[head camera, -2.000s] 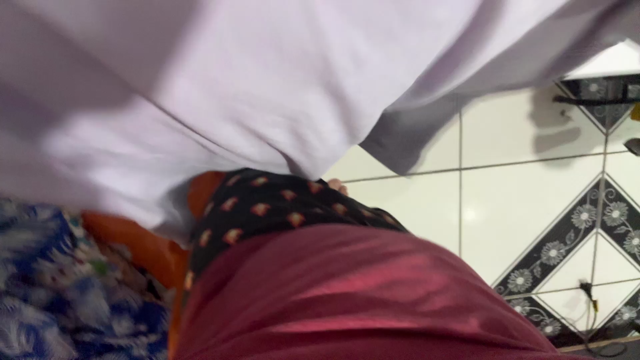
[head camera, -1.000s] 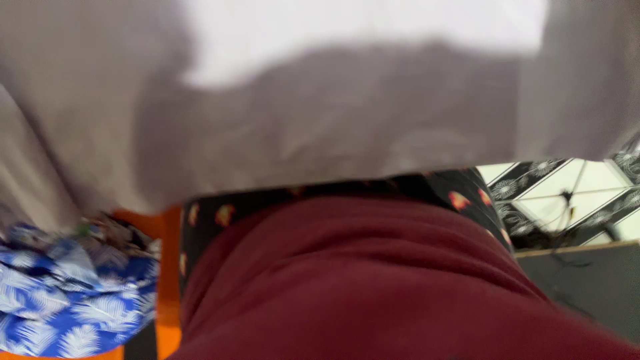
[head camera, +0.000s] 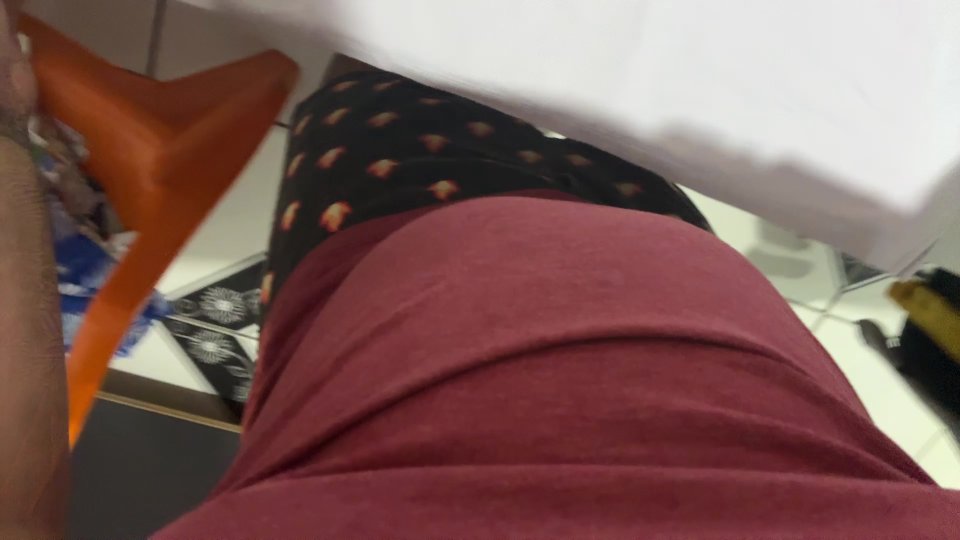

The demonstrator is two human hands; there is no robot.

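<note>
A white cloth spans the top of the view in front of my body, blurred at its lower edge. My left forearm runs up the left edge, and only a sliver of my left hand shows at the upper left, beside an orange plastic frame. Its fingers are cut off by the edge, so what it holds cannot be told. My right hand is out of view. Below the cloth are my maroon shirt and black patterned shorts.
Blue and white patterned fabric lies behind the orange frame. A dark flat surface with a tan edge is at the lower left. The floor has white tiles with black floral ones. A black and yellow object is at the right edge.
The white cloth has shifted toward the upper right, uncovering more of the shorts and the orange frame. My left forearm has come into view. The view has turned considerably.
</note>
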